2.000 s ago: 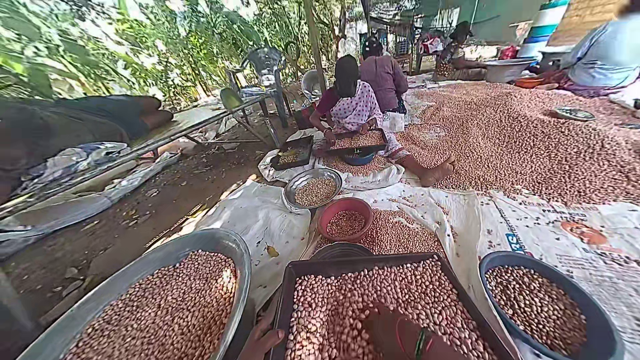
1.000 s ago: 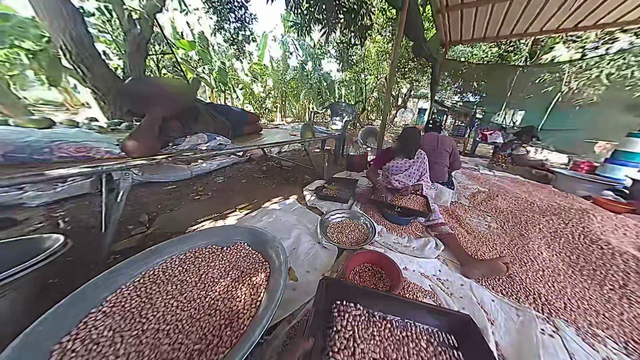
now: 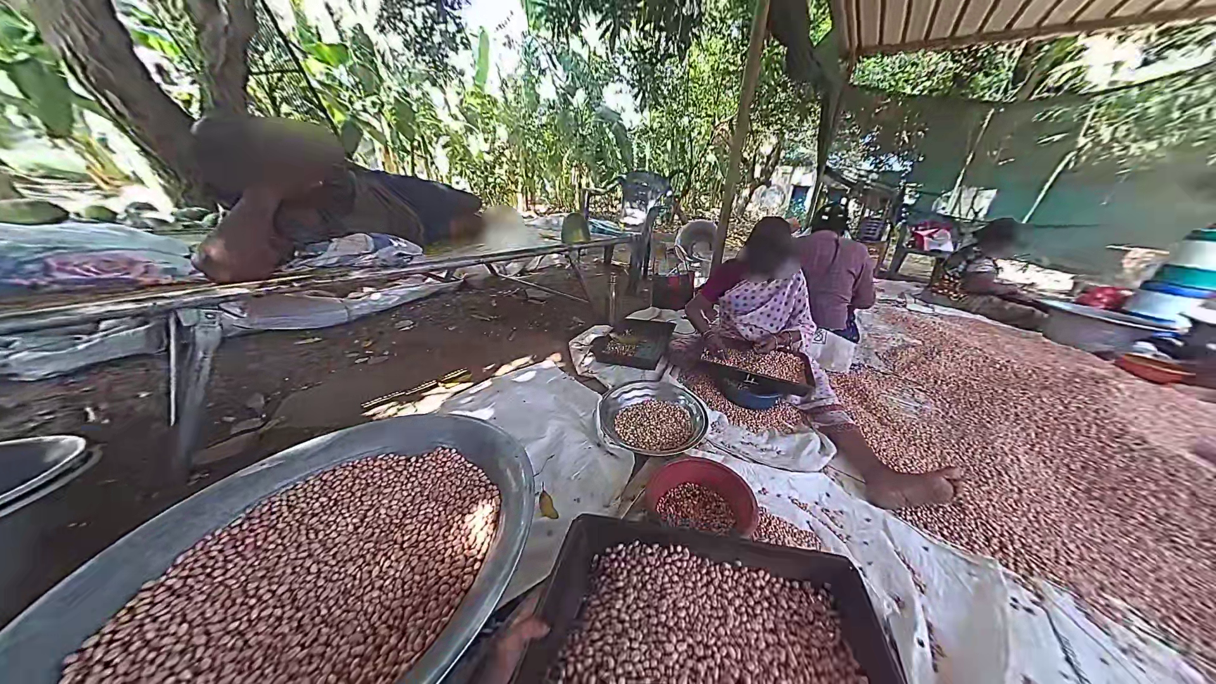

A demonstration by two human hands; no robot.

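My left hand (image 3: 518, 646) is at the left wall of a black plastic tray (image 3: 703, 540) full of shelled peanuts (image 3: 708, 617); its fingers are mostly hidden, though it appears to grip the edge. My right hand is outside the view. Left of the tray stands a large oval metal tub (image 3: 518, 503) heaped with the same reddish nuts. Just beyond the tray, a red bowl (image 3: 727, 480) holds some darker nuts. Behind that bowl, a round steel basin (image 3: 608, 418) contains paler ones.
A seated person (image 3: 769, 285) works over another tray of nuts (image 3: 760, 366). Other people sit farther back. A wide heap of nuts (image 3: 1035, 456) covers the ground at right. White sheets (image 3: 541, 427) lie beneath the containers. A person lies on a raised bench (image 3: 285, 283) at left.
The view has swung left and up. My right hand, among the nuts in the black tray two seconds ago, is out of view now.
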